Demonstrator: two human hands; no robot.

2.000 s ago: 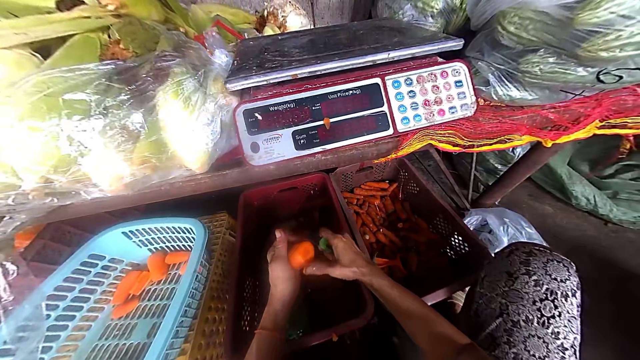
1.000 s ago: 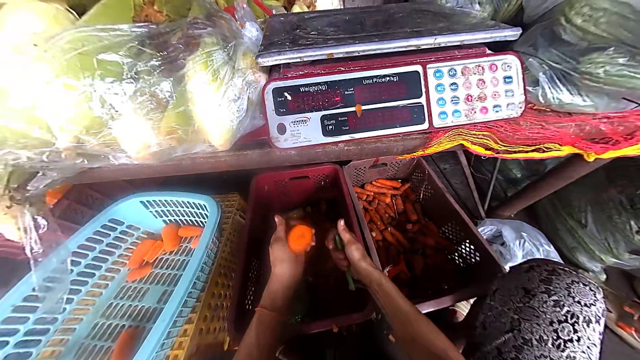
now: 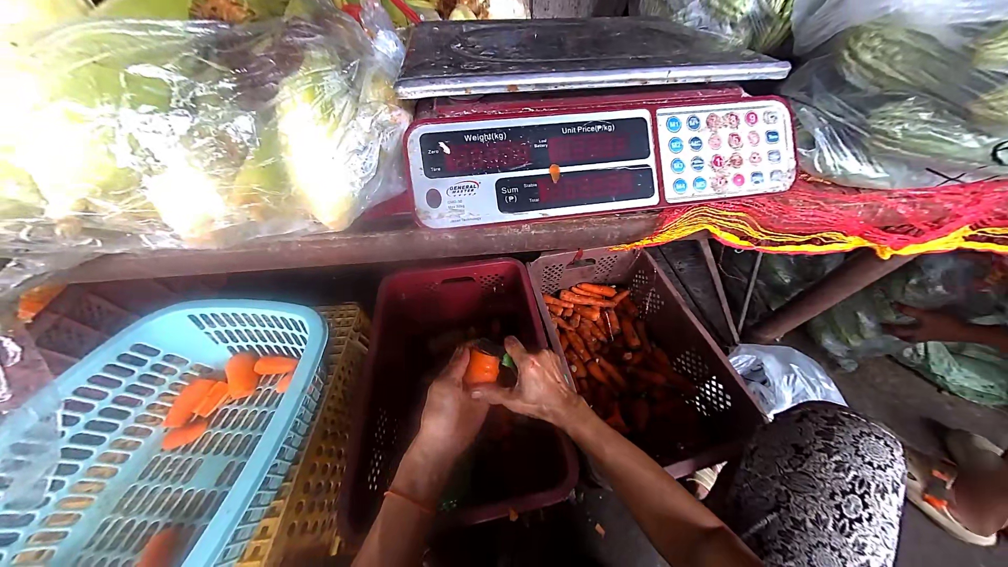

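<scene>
Over a dark red plastic crate (image 3: 516, 496), my left hand (image 3: 455, 398) grips a thick orange carrot (image 3: 482, 367). My right hand (image 3: 539, 382) meets it from the other side, its fingers at the carrot, with a small green-handled tool (image 3: 508, 360) between them; the tool's blade is not clear. The bottom of the crate is dark and hard to make out. To the left, a light blue plastic basket (image 3: 319, 354) holds several carrot pieces (image 3: 242, 374). A second crate (image 3: 713, 354), to the right, holds many small carrots (image 3: 591, 323).
A digital price scale (image 3: 535, 161) stands on the ledge above the crates. Bagged vegetables (image 3: 331, 150) lie at the left, more (image 3: 906, 94) at the right. Red and yellow netting (image 3: 835, 224) hangs over the edge. A patterned-cloth knee (image 3: 819, 488) is at lower right; another person's hand (image 3: 929, 323) shows beyond.
My right hand with the green-handled tool has come up from beside the carrot to meet it. My left hand still holds the carrot.
</scene>
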